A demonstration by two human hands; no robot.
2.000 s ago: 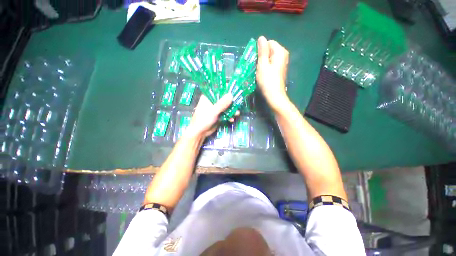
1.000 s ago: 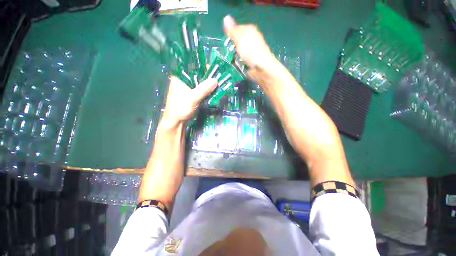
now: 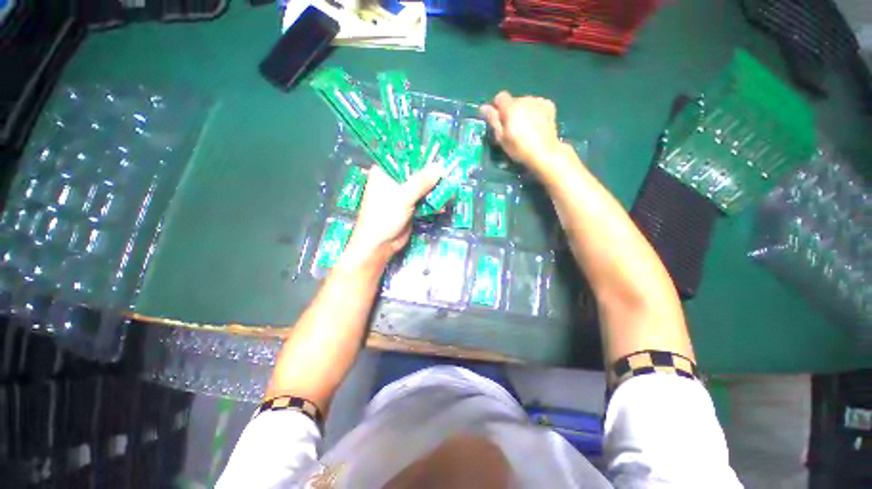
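My left hand (image 3: 390,205) holds a fan of several green circuit boards (image 3: 368,119) above the clear blister tray (image 3: 528,287). The tray lies in front of me with green boards in several pockets, such as one board (image 3: 489,277) in the near row. My right hand (image 3: 524,126) is over the tray's far right part, fingers curled together. Whether a board is between its fingers cannot be told. My left hand and the fan hide part of the tray's left and middle pockets.
Clear empty trays (image 3: 91,210) lie at left. A black phone-like slab (image 3: 299,48) and papers (image 3: 397,27) lie at the back, beside red stacked items (image 3: 574,21). At right are a black ribbed pad (image 3: 677,224), green panels (image 3: 741,134) and stacked clear trays (image 3: 827,215).
The fan in my left hand has fewer spread boards and has come back over the tray. My right hand has moved right, away from the fan. More boards show in the upper right pockets.
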